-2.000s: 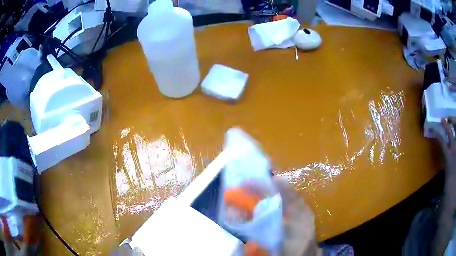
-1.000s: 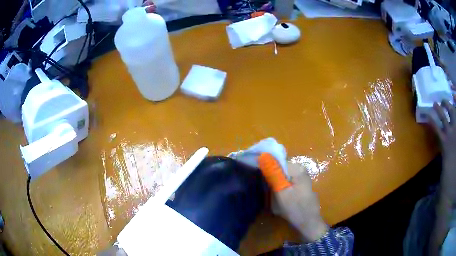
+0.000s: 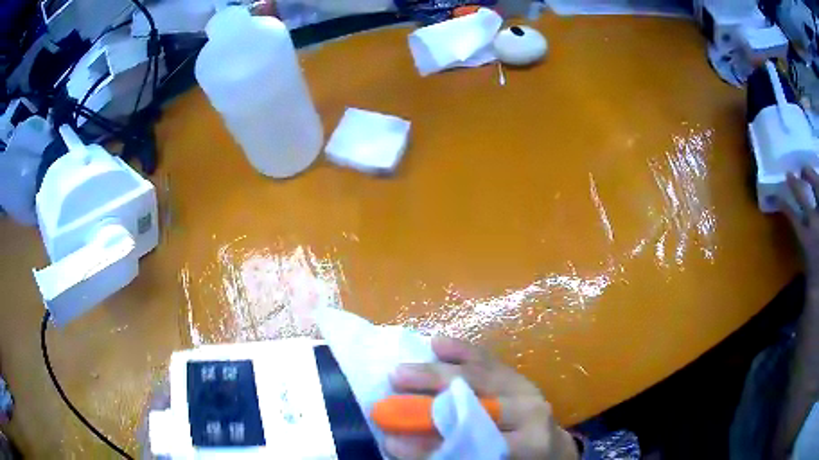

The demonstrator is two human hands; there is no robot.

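Observation:
A white camera body with a dark label lies at the bottom of the head view, cut off by the lower edge. Its black head is on the right end, partly behind the cloth. My right hand, with an orange finger cot, holds a thin white cloth against the black head. My left hand shows only as a small dim part at the camera's left edge; its grip is hidden.
A translucent bottle, a white block, a crumpled tissue and a small white pot stand on the orange-brown bench. Another camera is at left. Another person's hand touches a camera at right.
The camera has turned, so its dark label now faces up and its antenna no longer shows. My right hand and the cloth have moved down and left onto the head's near part.

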